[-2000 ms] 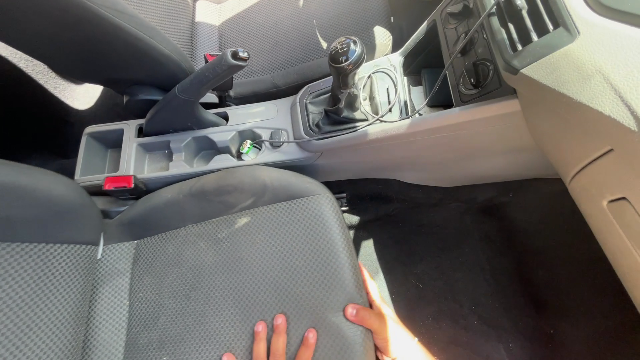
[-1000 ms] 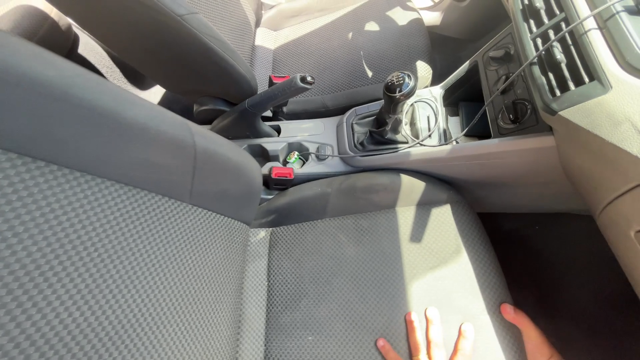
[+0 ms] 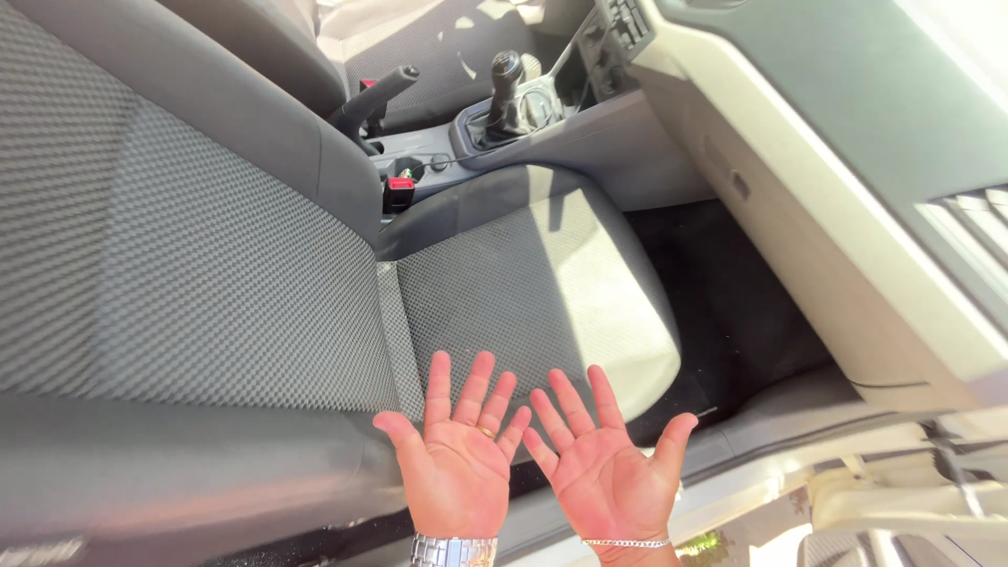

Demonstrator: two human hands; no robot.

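Observation:
Both hands are held palm up above the near edge of the front seat cushion (image 3: 480, 291), fingers spread. My left hand (image 3: 457, 468) is empty, with a ring on one finger and a metal watch (image 3: 454, 551) at the wrist. Beside it, my right hand (image 3: 613, 472) is empty too, and a chain bracelet (image 3: 626, 542) circles that wrist. The two little fingers are close together; whether they touch is unclear. Left of the hands rises the patterned fabric seat backrest (image 3: 236, 260).
Beyond the cushion are a red seat belt buckle (image 3: 399, 189), a handbrake lever (image 3: 378, 98), a gear lever (image 3: 505, 79) and a thin cable. The dark footwell (image 3: 724, 291) and beige dashboard (image 3: 787, 181) lie to the right. The door sill (image 3: 756, 465) runs along the near side.
The fingers seen at the seat cushion's front part earlier are gone from there; both hands now show whole, palms up. The view has shifted back, showing more of the dashboard and sill.

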